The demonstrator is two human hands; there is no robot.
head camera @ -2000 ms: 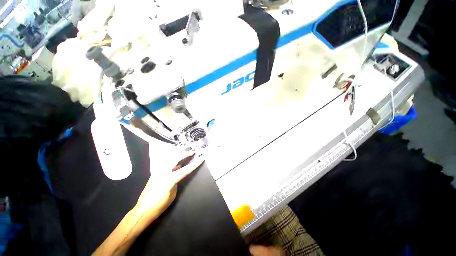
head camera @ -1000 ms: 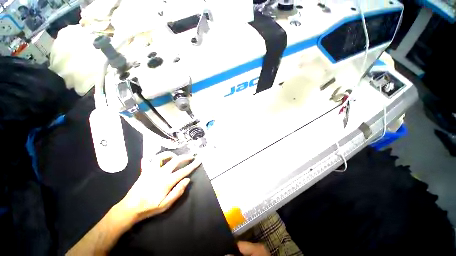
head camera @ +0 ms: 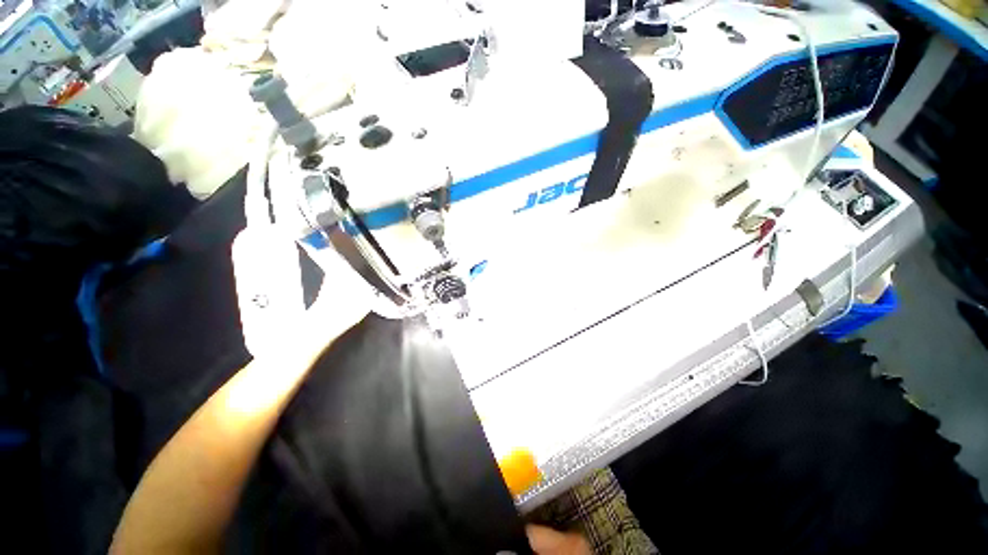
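Note:
A black fabric panel [head camera: 379, 434] lies on the left part of the white machine bed and runs up to the presser foot and needle [head camera: 446, 291]. My left hand [head camera: 345, 309] is left of the needle, beyond the near cloth. It is washed out by the lamp glare and its fingers are hidden behind the machine parts, so its grip cannot be told. My right hand [head camera: 558, 540] is at the bottom edge of the picture, beside the right edge of the panel. It is mostly cut off and its grip cannot be told.
The sewing machine head [head camera: 509, 163] has a black strip [head camera: 623, 119] draped over it. Red-handled snips [head camera: 768, 244] lie right on the bed. An orange block [head camera: 520, 470] is at the front edge. Black cloth [head camera: 802, 455] lies right; a black bag [head camera: 76, 184] and cream fabric [head camera: 195, 119] lie behind left.
My left hand has moved from the cloth in front of the presser foot to the left and back, beside the lamp. The near cloth now shows folds. My right hand stays low at the panel's edge.

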